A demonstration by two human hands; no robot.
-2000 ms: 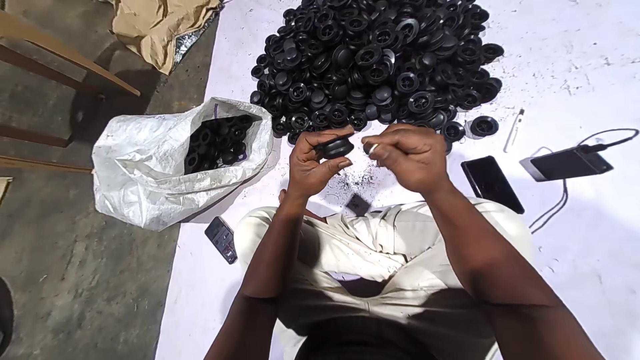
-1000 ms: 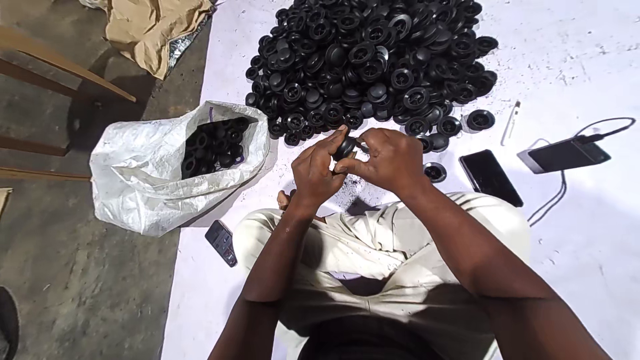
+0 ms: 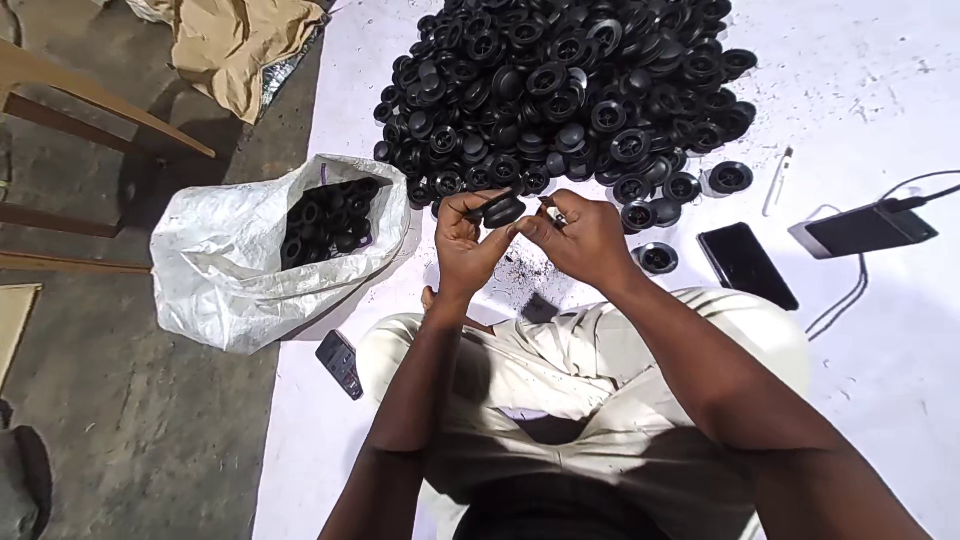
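My left hand (image 3: 466, 244) grips a round black grooved part (image 3: 504, 210), rubber or plastic, between thumb and fingers. Close on its right, my right hand (image 3: 581, 232) pinches a small object (image 3: 555, 217) that my fingers mostly hide; I cannot tell what it is. My right thumb tip is near the left thumb, by the part's lower edge. Beyond both hands lies a large heap of similar round black parts (image 3: 517, 90), some showing spoked centres. One loose black part (image 3: 658, 258) lies to the right of my right wrist.
An open white woven sack (image 3: 225, 255) with black parts inside lies at the left. Rightward are a black phone (image 3: 748, 264), a white pen-like tool (image 3: 778, 182) and a cabled device (image 3: 870, 231). Another phone (image 3: 340, 364) is by my left knee. Wooden legs (image 3: 112, 105) stand at the far left.
Two seconds ago the hands were slightly apart; one second ago they met around the black part. Now the right fingers are a little off it. A loose part right of my right wrist has come into view.
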